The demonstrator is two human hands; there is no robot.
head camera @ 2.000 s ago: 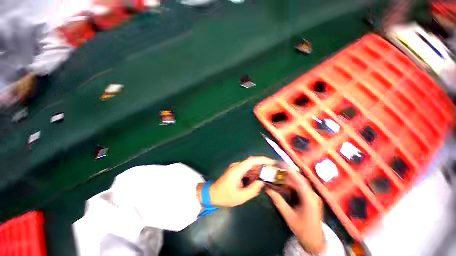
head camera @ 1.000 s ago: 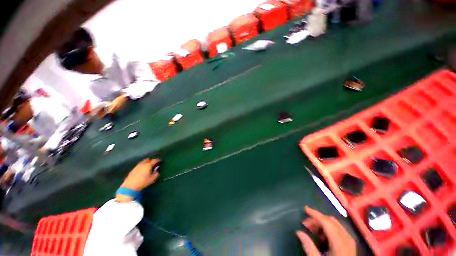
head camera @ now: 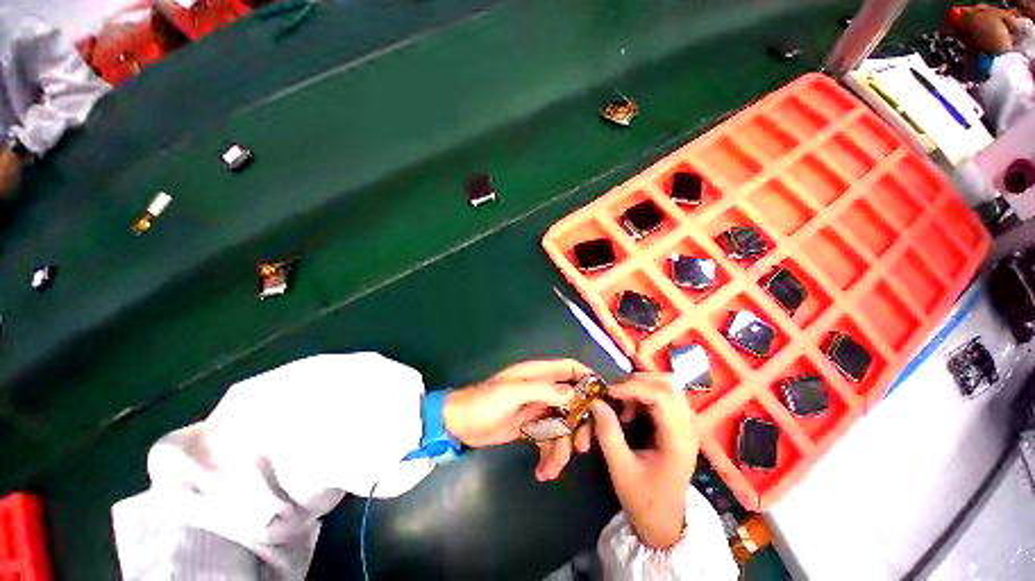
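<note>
My left hand (head camera: 511, 411), with a blue wrist strap (head camera: 434, 428) and thin cord, holds a small display module (head camera: 549, 429) above the green bench. A gold-amber flex cable (head camera: 586, 397) shows at the module's upper side. My right hand (head camera: 650, 437) has its thumb and fingertips at the flex cable; whether they pinch it is hard to tell. The orange-red component tray (head camera: 729, 292) lies just right of my hands, with dark square modules in its nearer and left pockets.
The conveyor belt (head camera: 375, 170) carries spaced small parts. A thin white stick (head camera: 594, 329) lies along the tray's left edge. A white machine plate (head camera: 897, 499) with a small black part (head camera: 973, 367) is at right. Other people's sleeves show upper left and right.
My left hand has come back from the belt edge at left and met my right hand beside the tray; a module is now held between them. The view has shifted.
</note>
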